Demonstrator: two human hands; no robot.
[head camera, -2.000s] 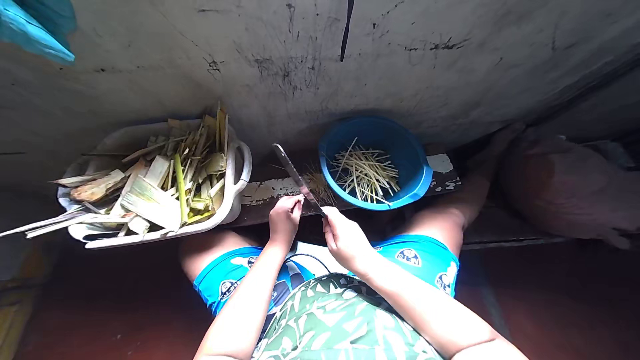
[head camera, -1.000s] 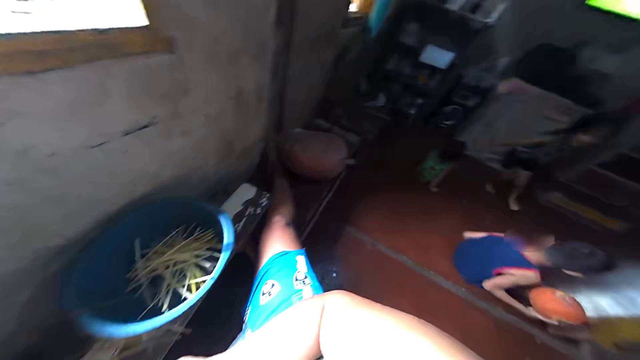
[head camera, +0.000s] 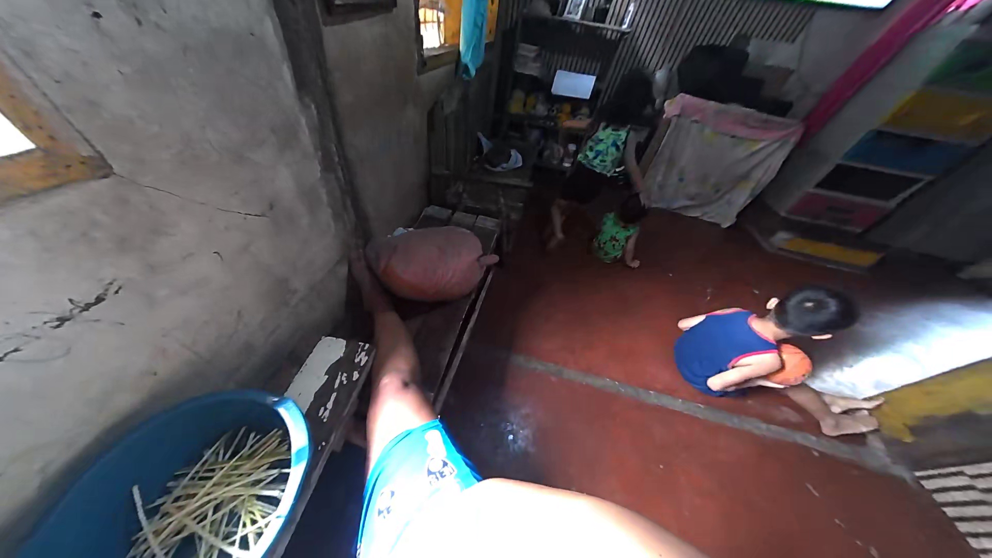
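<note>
Neither of my hands is in view; only part of my bare arm (head camera: 573, 519) shows along the bottom edge, so what the hands hold is hidden. At lower left, a blue plastic basin (head camera: 298, 442) contains many thin, pale green and yellowish plant strips (head camera: 225, 496). It stands beside a worn bench (head camera: 329, 380) with peeling white paint. My leg (head camera: 395, 349), in blue patterned shorts (head camera: 418, 480), stretches out along the bench, with the foot close to the wall.
A stuffed reddish sack (head camera: 430, 263) lies on the bench's far end. On the red floor (head camera: 589, 434), a person (head camera: 728, 349) sits with an orange ball (head camera: 790, 364). Two more people (head camera: 608, 151) (head camera: 616, 236) are near cluttered shelves. A cloth-draped object (head camera: 705, 163) stands behind.
The view has swung far to the right. Two seconds ago both hands were visible at a knife between the basin and a white basket of plant pieces; hands, knife and basket are now out of view.
</note>
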